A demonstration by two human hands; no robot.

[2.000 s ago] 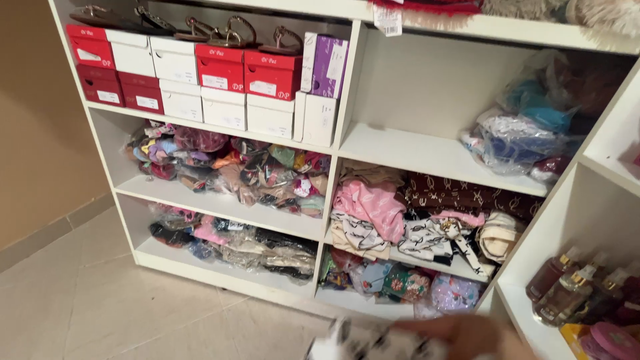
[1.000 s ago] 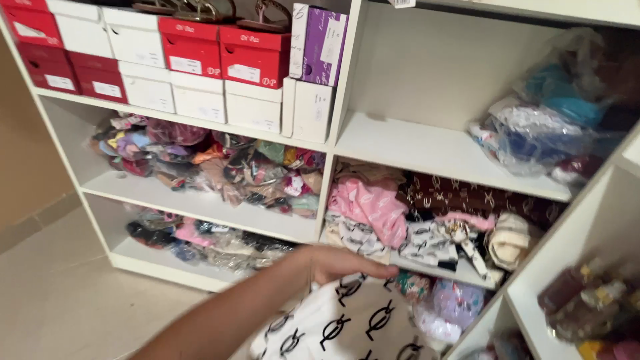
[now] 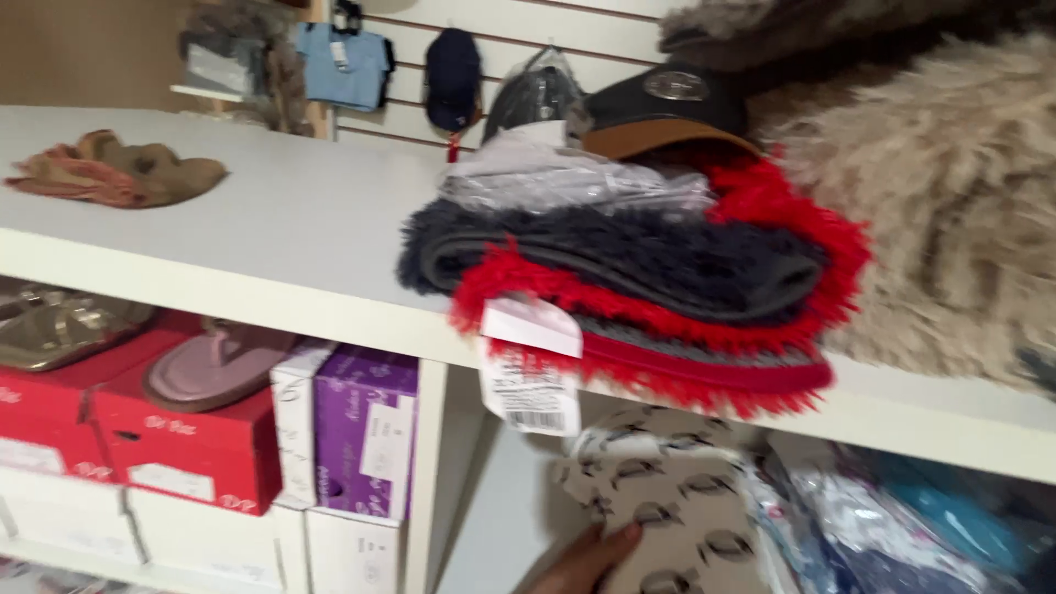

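At the bottom of the head view my left hand [image 3: 584,561] grips the left edge of a beige cloth with a black printed pattern [image 3: 681,516]. Part of this hand is cut off by the frame. The cloth is in front of the upper right compartment, left of clear plastic bags with blue and white contents [image 3: 891,528]. Above it, a folded red shaggy mat [image 3: 841,247] and a dark shaggy one [image 3: 627,256] lie on the top shelf, with a white tag [image 3: 530,388] hanging down. My right hand is out of view.
A black cap with a brown brim [image 3: 672,107] and a beige furry textile [image 3: 932,214] are on the top shelf [image 3: 313,214], as is a brown sandal [image 3: 124,173]. Red shoe boxes [image 3: 181,445] and a purple box [image 3: 367,429] stand below left. Caps and clothing hang behind.
The view has swung up to the top shelf. My left hand, seen over the lower shelves one second ago with patterned cloth, is now by the upper right compartment.
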